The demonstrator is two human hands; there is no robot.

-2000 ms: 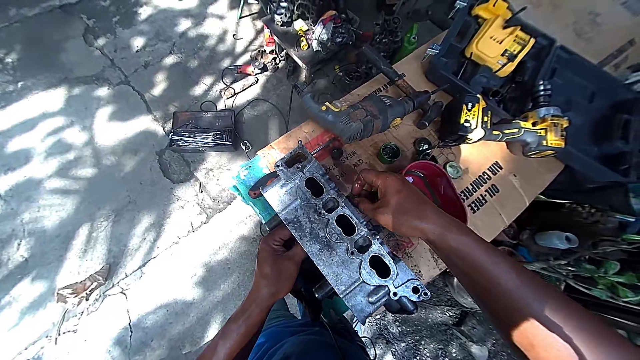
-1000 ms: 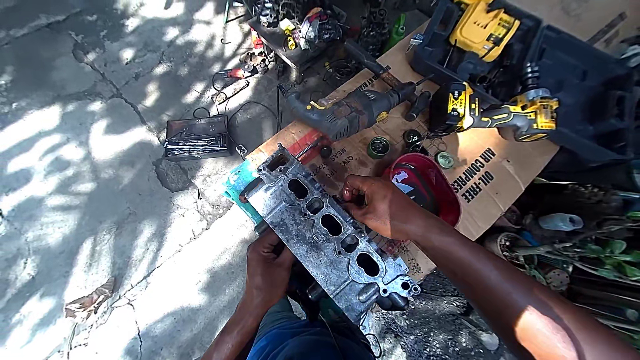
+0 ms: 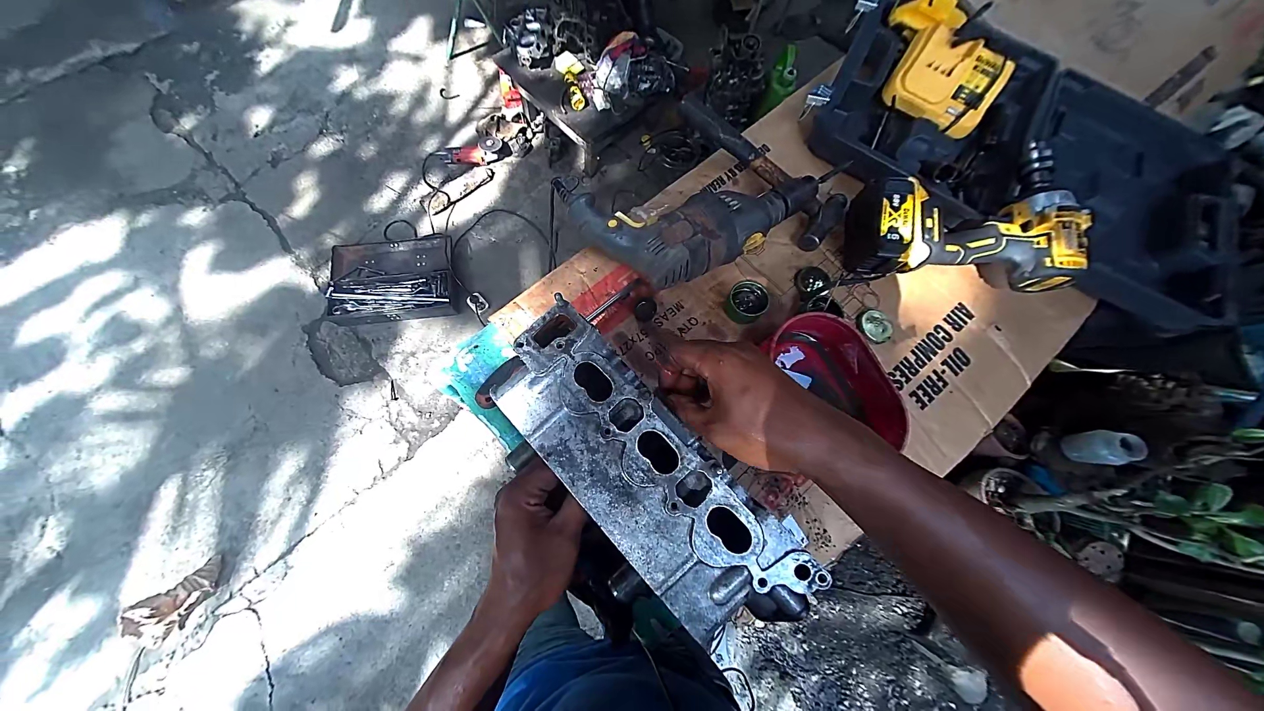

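An aluminium engine cylinder head (image 3: pixel 632 494) lies tilted across the middle of the view, its oval ports facing up. My left hand (image 3: pixel 538 528) is at its lower left edge with the fingers curled; whether they grip the casting or something under it is hidden. At the upper right edge is my right hand (image 3: pixel 716 395), its thumb and fingers pinched together close to the casting; what lies between the fingertips is too dark to tell. A red oval container (image 3: pixel 869 395) is partly hidden behind the right forearm.
Printed cardboard (image 3: pixel 987 346) bears a corded rotary hammer (image 3: pixel 691 237), a yellow and black DeWalt cordless tool (image 3: pixel 1037 242), a black tool case (image 3: pixel 1136 178) and a small green-rimmed tin (image 3: pixel 747 301). On the concrete stand an open box of metal rods (image 3: pixel 390 281) and a stone (image 3: pixel 344 354).
Both hands stay at the cylinder head's two long edges. The right hand's fingers have shifted slightly; nothing else has plainly changed.
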